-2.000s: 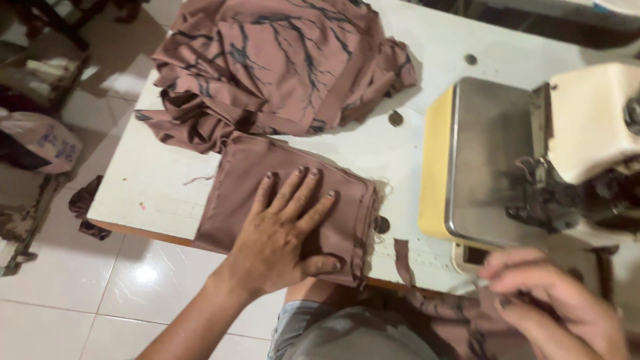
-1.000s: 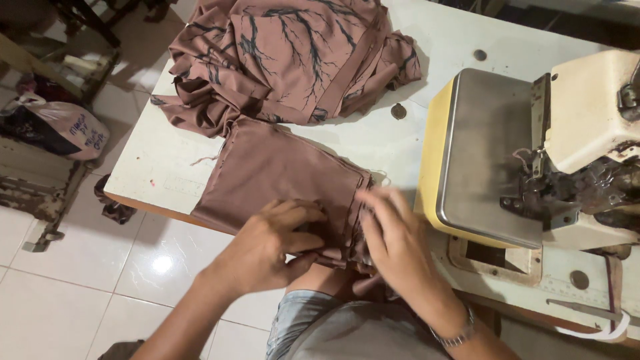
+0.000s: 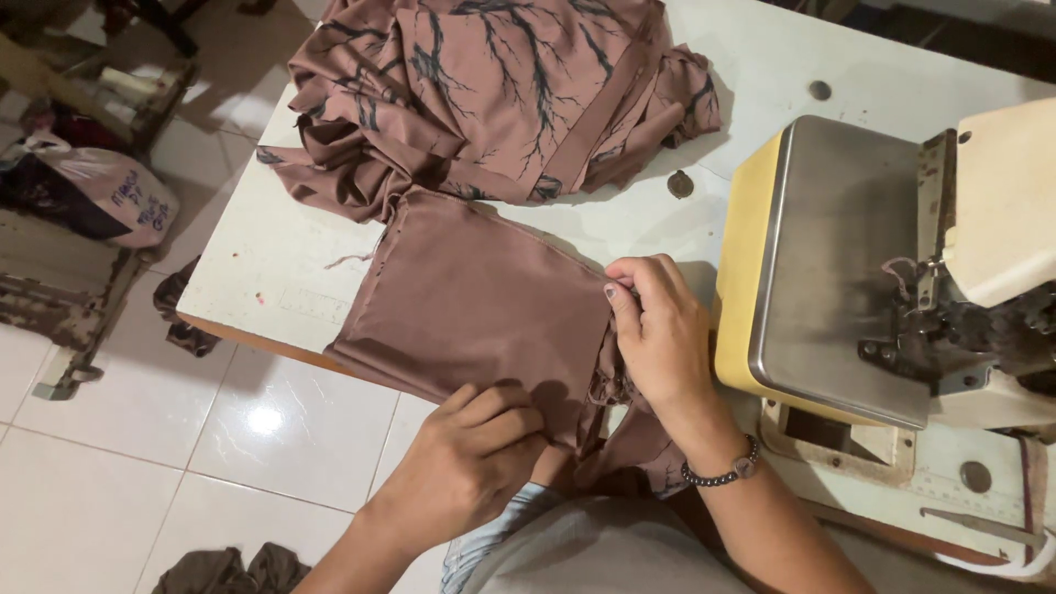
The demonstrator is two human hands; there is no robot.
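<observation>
A plain brown fabric panel with overlocked edges lies at the front of the white sewing table, overhanging its edge. My left hand has its fingers curled on the panel's near edge. At the panel's right corner, my right hand pinches the fabric between thumb and fingers; a beaded bracelet is on that wrist. Gathered fabric hangs below it toward my lap. Behind the panel, and touching it, is a heap of brown fabric with black branch print.
An overlock sewing machine with a yellow-sided metal plate stands right. Tweezers lie at the table's front right. A bag bearing writing is at far left. Dark cloth lies on the tiled floor.
My right hand has moved from the tweezers area to the panel's right edge, then up to its corner. My left hand, earlier flat on the panel, is now curled at its near edge.
</observation>
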